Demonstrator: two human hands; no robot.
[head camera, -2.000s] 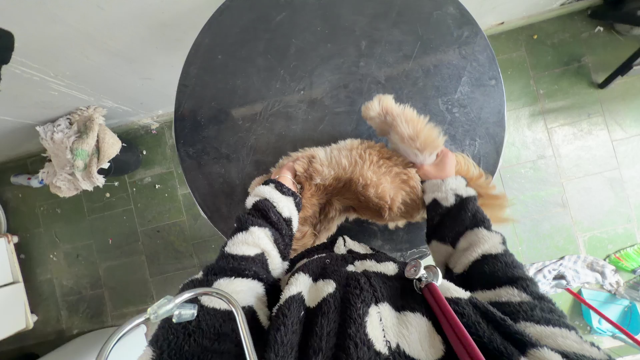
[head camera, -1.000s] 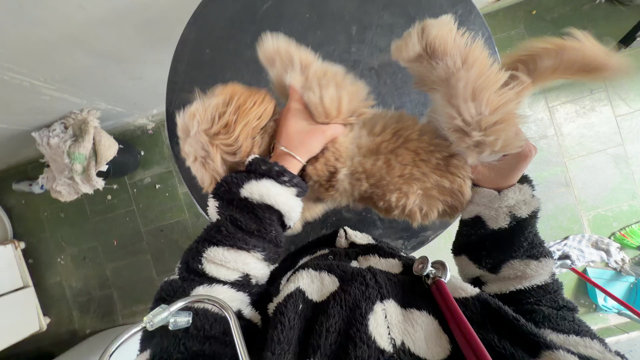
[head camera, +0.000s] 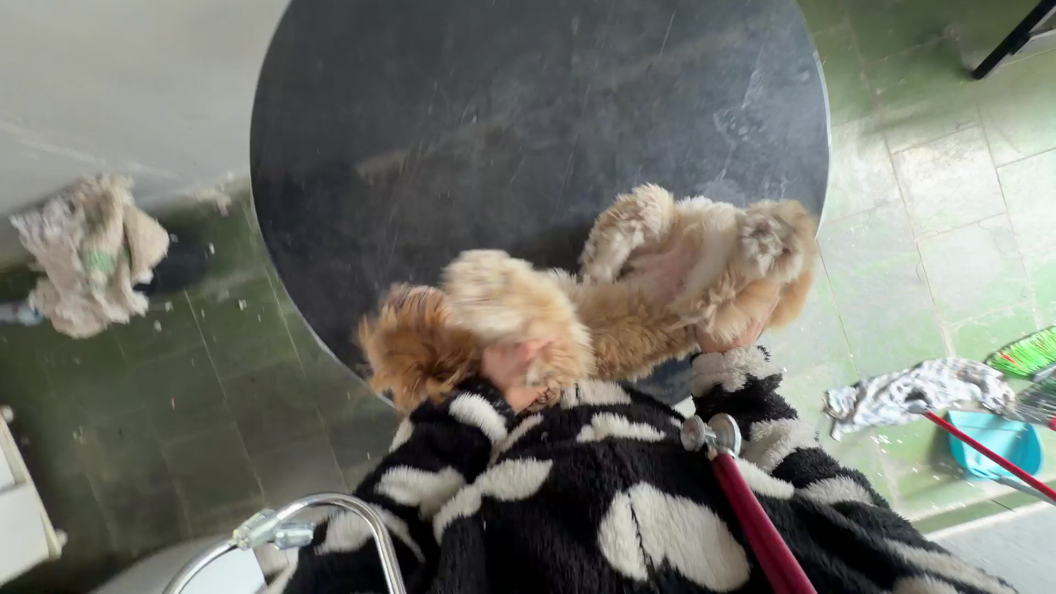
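Note:
A small dog with curly tan fur (head camera: 631, 334) lies along the near edge of a round black tabletop (head camera: 536, 124). Its darker, reddish-brown head (head camera: 421, 338) is at the left, and the pale pink belly shows at the right. My left hand (head camera: 516, 367) holds a front leg near the head, its fingers partly buried in fur. My right hand (head camera: 738, 322) grips the hindquarters near a raised hind paw; fur hides part of it. A stethoscope with a dark red tube (head camera: 759, 520) hangs over my black and white fleece.
A bundle of ragged cloth (head camera: 95, 256) is by the wall at the left. On the green tiled floor at the right are a checked cloth (head camera: 924, 392), a blue dustpan (head camera: 994, 445) and a green-bristled broom (head camera: 1027, 351). A curved metal tube (head camera: 330, 499) is at the lower left.
The dog's body has come nearer to me, belly now partly up. Both hands have moved toward the table's near edge with it. Two seconds ago its head was not visible.

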